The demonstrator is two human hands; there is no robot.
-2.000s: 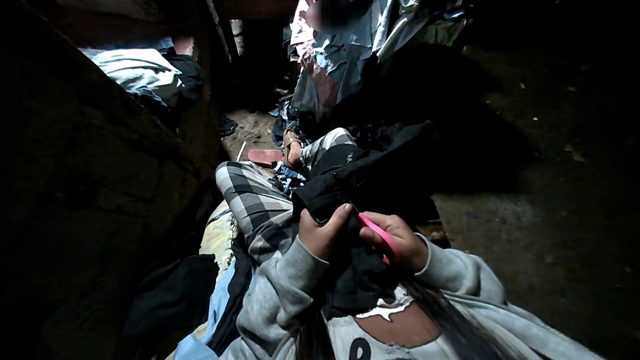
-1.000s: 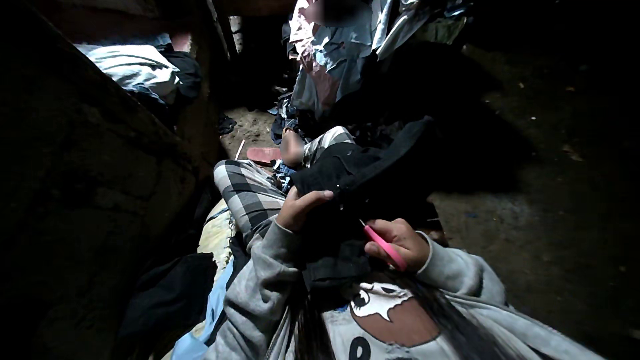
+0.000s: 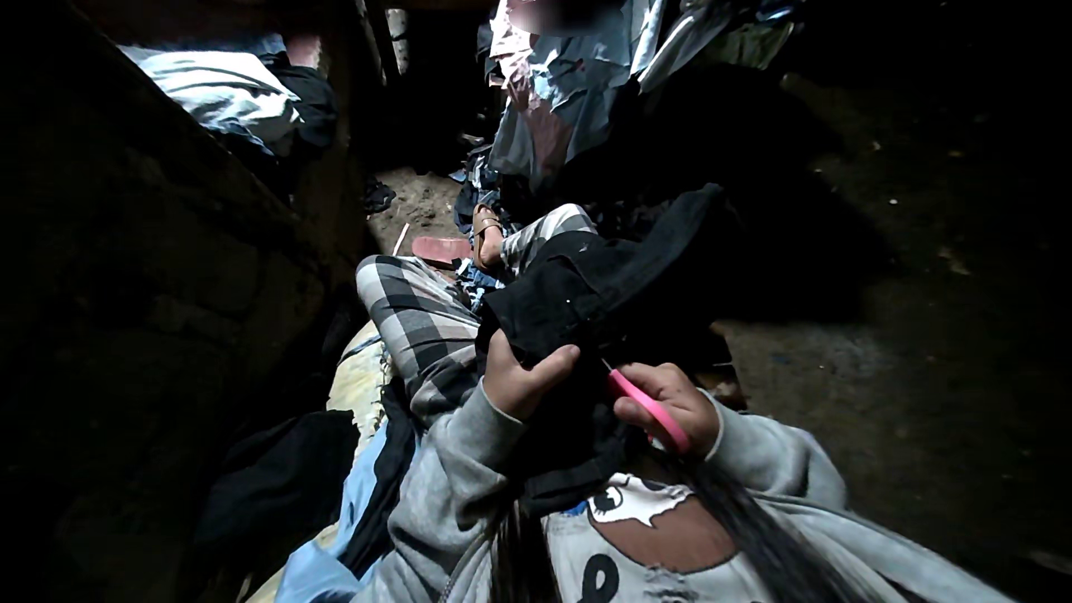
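Observation:
A black cloth garment lies over my lap, on checked trousers. My left hand grips its near left part, the thumb on top and the other fingers hidden by the cloth. Pink-handled scissors are in my right hand, their metal tip pointing up and left against the dark fabric. How far the blades are apart cannot be told. The two hands are a short way apart.
Pale and pink cloths hang ahead, near another person. White cloth is piled at the upper left. A red slipper lies on the dirt floor beside a sandalled foot. Dark cloth lies at my left.
Two seconds ago my hands were close together at the cloth; now they are farther apart. My left hand has shifted its hold on the garment since one second ago.

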